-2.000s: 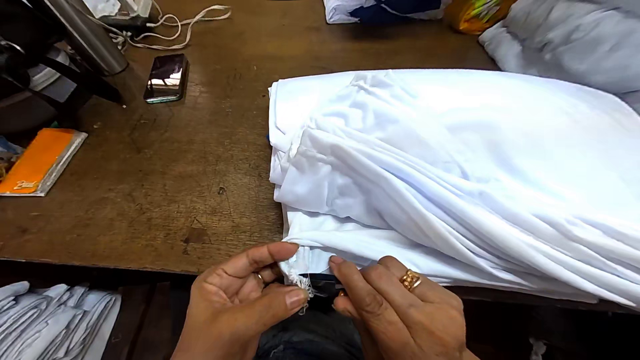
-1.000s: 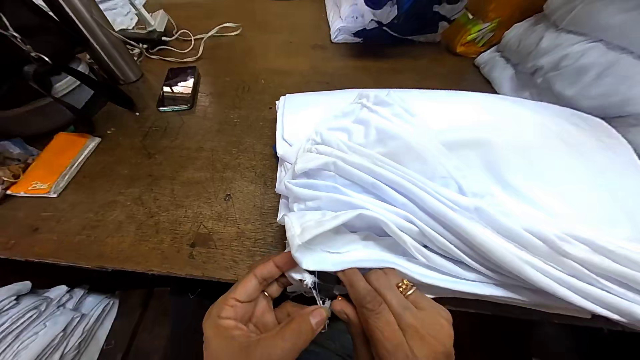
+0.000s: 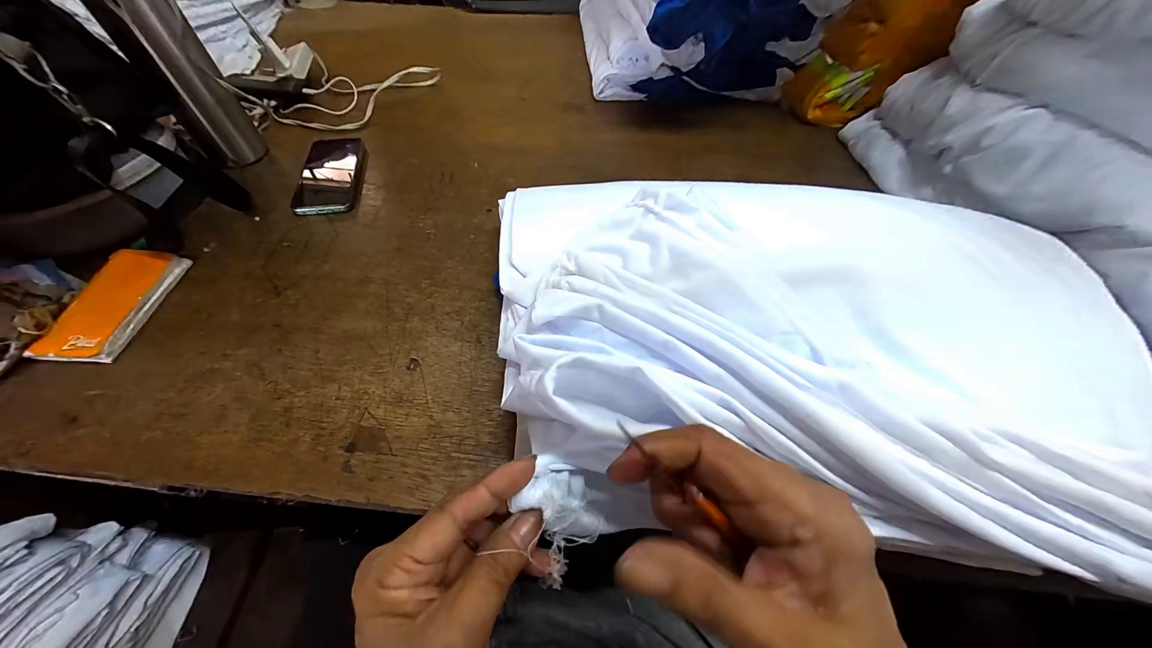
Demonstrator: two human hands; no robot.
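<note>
A pile of white fabric (image 3: 765, 324) lies in folds on the wooden table, its gathered end towards the left. At the near left corner my left hand (image 3: 468, 549) pinches the frayed fabric edge (image 3: 553, 490) between thumb and fingers. Loose white threads (image 3: 558, 549) hang from that edge, and one strand crosses my left thumb. My right hand (image 3: 747, 540), just right of the edge, holds a small tool with an orange handle (image 3: 711, 511) and a thin, dark metal tip pointing up and left. The exact kind of tool cannot be told, as the fingers cover much of it.
On the wooden table (image 3: 360, 297) are a phone (image 3: 331, 175), an orange packet (image 3: 112, 301), a white cable (image 3: 387, 94) and a metal cylinder (image 3: 193, 81). Wrapped bundles (image 3: 702, 45) and grey fabric (image 3: 1017, 144) lie at the back right. Folded white cloth (image 3: 99, 576) sits low at the left.
My right hand has lifted away from the fabric edge and turned, and the orange-handled tool now shows in it. My left hand remains at the frayed corner.
</note>
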